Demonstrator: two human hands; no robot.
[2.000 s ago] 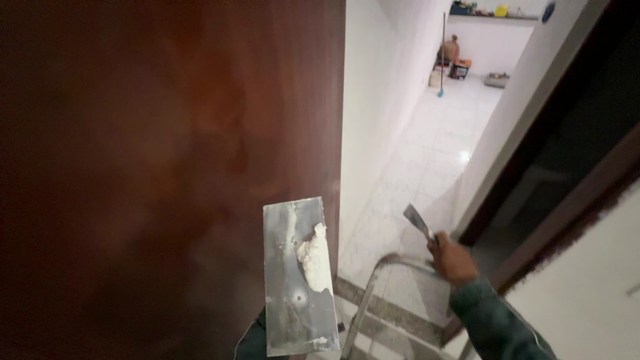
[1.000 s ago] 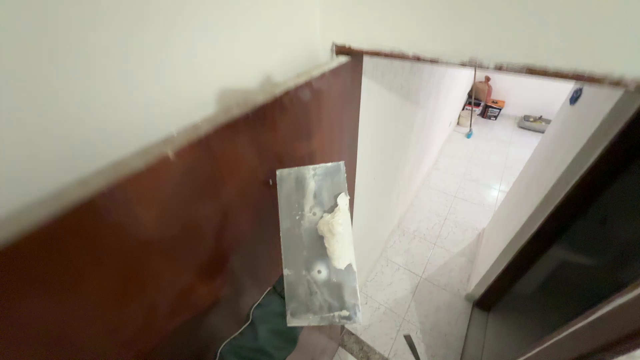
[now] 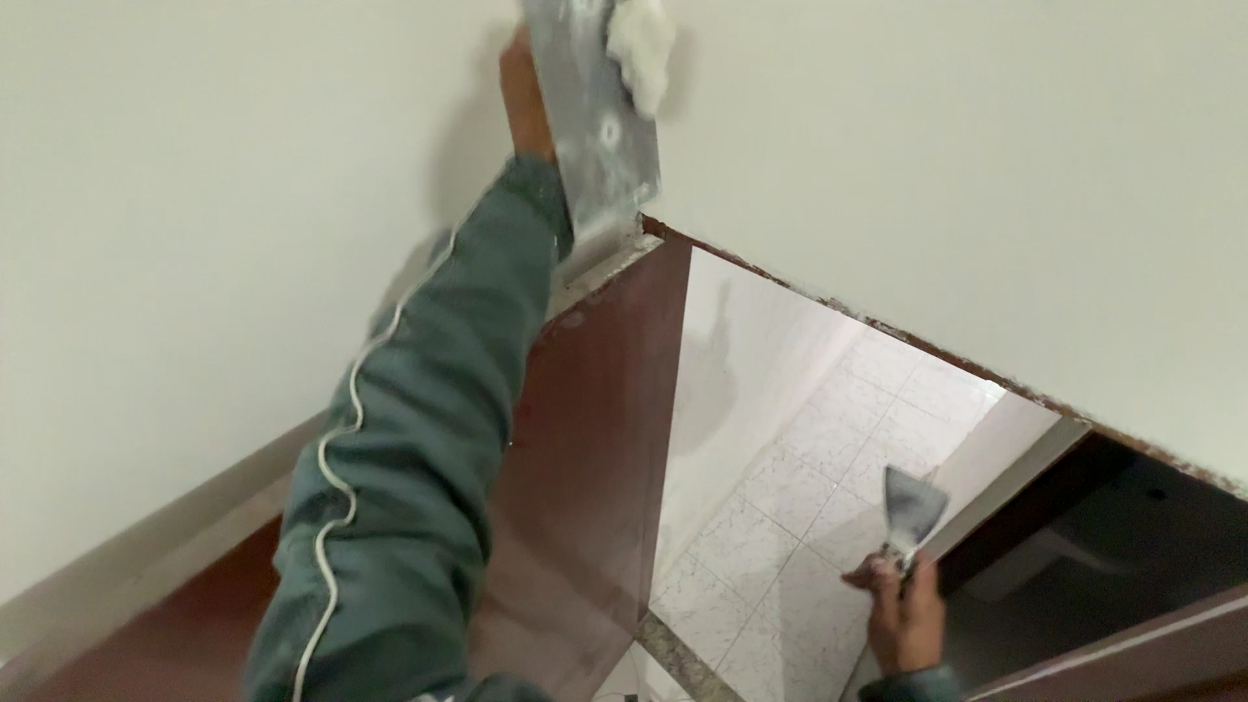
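Observation:
My left hand (image 3: 526, 97) is raised at the top of the view, behind a flat metal plastering trowel (image 3: 597, 127); its fingers and the handle are mostly hidden. A lump of white putty (image 3: 643, 54) sits on the plate near its right edge. The trowel is in front of the white wall, just above the corner of the door frame. Low on the right, my right hand (image 3: 905, 614) grips a putty knife (image 3: 912, 507) by its handle, blade pointing up, with white residue near the grip.
A reddish-brown wooden door (image 3: 595, 429) stands at the left below a ledge. A rough-edged lintel (image 3: 858, 312) runs down to the right under the white wall (image 3: 926, 146). Through the doorway lie a tiled floor (image 3: 780, 546) and a stone threshold (image 3: 682, 658); a dark glossy panel (image 3: 1102, 536) is at the right.
My left hand has lifted the trowel and its putty up to the wall above the door corner. The view has tilted up. My right hand with the putty knife is back in view.

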